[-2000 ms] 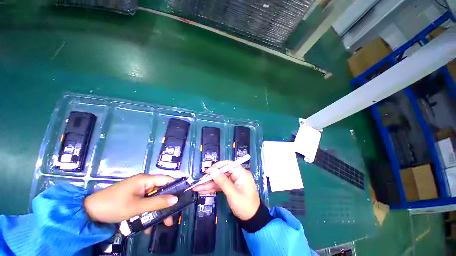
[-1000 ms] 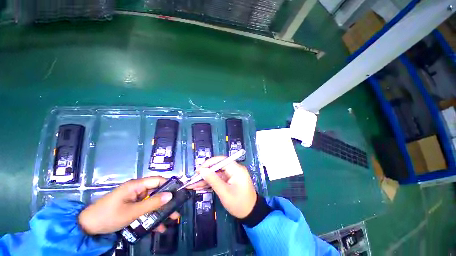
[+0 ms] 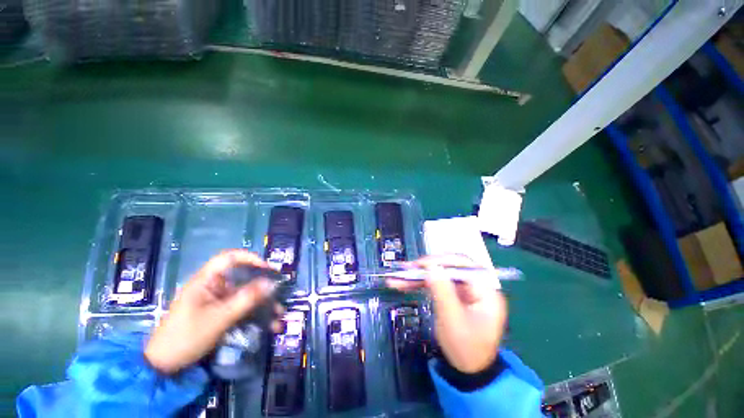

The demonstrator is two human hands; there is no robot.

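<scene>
My left hand point(image 3: 200, 310) holds a black phone unit point(image 3: 245, 331) over the blister tray; hand and unit are blurred. My right hand point(image 3: 469, 314) holds slim pale tweezers point(image 3: 457, 273) like a pencil, their tip pointing left, apart from the held unit. The clear blister tray point(image 3: 214, 237) holds several black units in two rows, with silvery areas and orange bits. The white sticker sheet point(image 3: 450, 237) lies right of the tray, partly behind my right hand. Whether anything is on the tweezer tip cannot be told.
A white post point(image 3: 604, 106) slants up to the right from its base. A black pad strip point(image 3: 564, 247) lies beside it. A second tray point(image 3: 583, 398) shows at the bottom right. Stacked clear trays point(image 3: 351, 28) stand beyond the table. Blue shelving point(image 3: 677, 175) with cardboard boxes point(image 3: 711, 260) is at right.
My right hand and the tweezers have moved right, away from the held unit, and the tweezers now lie nearly level. My left hand still holds the unit, which has turned and shifted slightly.
</scene>
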